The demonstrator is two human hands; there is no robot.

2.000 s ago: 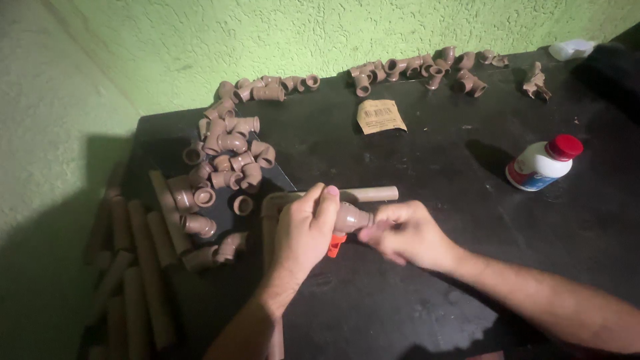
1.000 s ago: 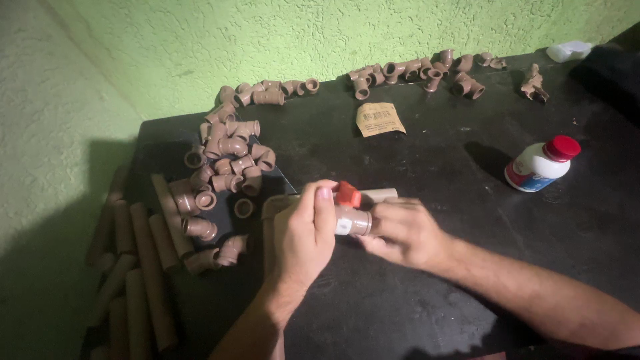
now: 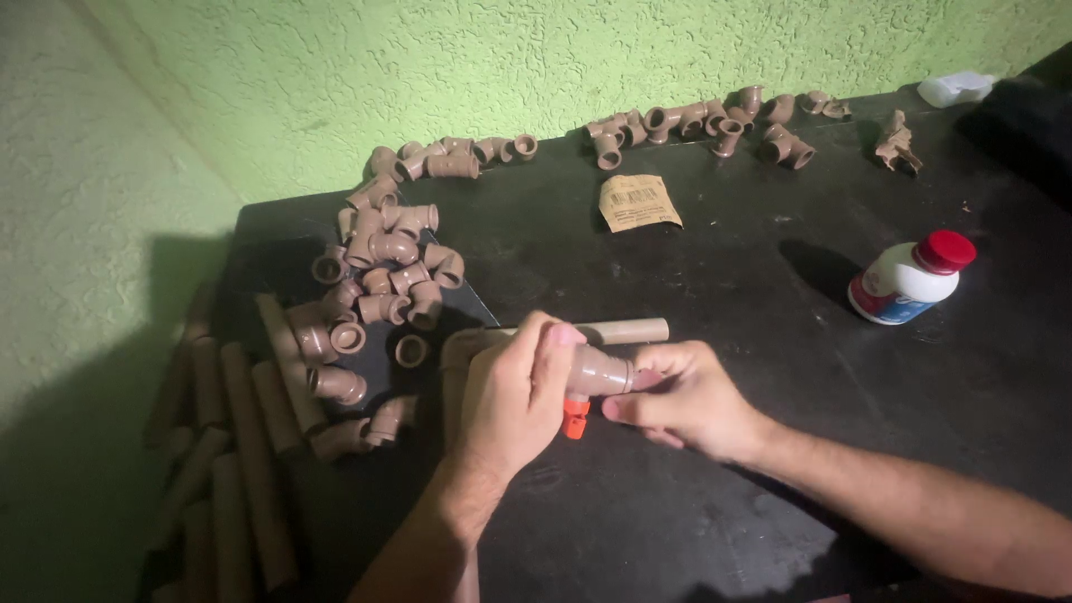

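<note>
My left hand (image 3: 523, 385) is closed around a brown plastic pipe valve (image 3: 601, 371), whose orange-red handle (image 3: 575, 418) points down toward me. At the valve's right end are the fingers of my right hand (image 3: 682, 398); a reddish piece or a fingertip shows at the opening, and I cannot tell which. Behind both hands lies a brown plastic pipe (image 3: 632, 331), joined at its left to an elbow (image 3: 459, 345) from which another pipe runs toward me, partly hidden by my left hand and forearm.
Brown elbow and tee fittings (image 3: 394, 247) are heaped at the left, with cut pipes (image 3: 251, 469) nearer me. More fittings (image 3: 691, 117) line the green wall. A paper label (image 3: 641, 203) bears writing. A white bottle with a red cap (image 3: 906, 280) stands at the right.
The valve has turned in my hands: its orange-red handle was on the upper side one second ago and now hangs on the lower side. Both hands remain at the valve.
</note>
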